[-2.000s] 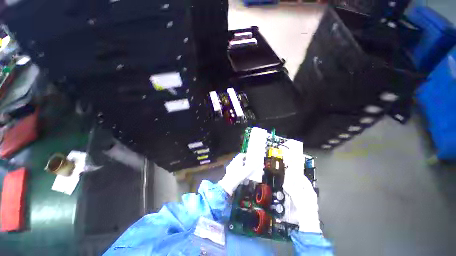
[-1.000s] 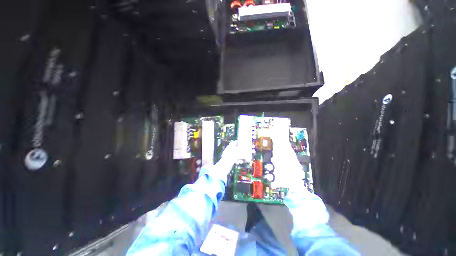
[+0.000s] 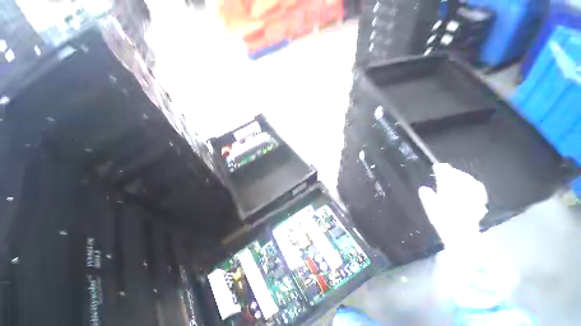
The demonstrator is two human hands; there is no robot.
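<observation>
My right hand (image 3: 455, 200), in a white glove, is over the near left rim of the empty-looking right crate (image 3: 490, 149). Its thumb stands apart from its fingers and it shows no board; whether it touches the rim is unclear. My left hand is not in view; a bit of blue sleeve (image 3: 353, 318) shows at the bottom edge. Two green power supply boards lie side by side in the near black crate (image 3: 369, 245): the right board (image 3: 328, 239) with red-orange chokes, and the left board (image 3: 258, 283) with long white bars.
A crate (image 3: 274, 184) beyond holds another board (image 3: 248, 146) at its far end. Tall black crate stacks (image 3: 64, 191) stand on the left. Blue bins (image 3: 554, 89) are at the upper right, and orange-red stacked items (image 3: 280, 25) at the top. The picture is blurred and overexposed.
The board that both hands held now lies in the near crate, released. My right hand has moved right to the other crate. My left hand has left the picture. The view has turned right.
</observation>
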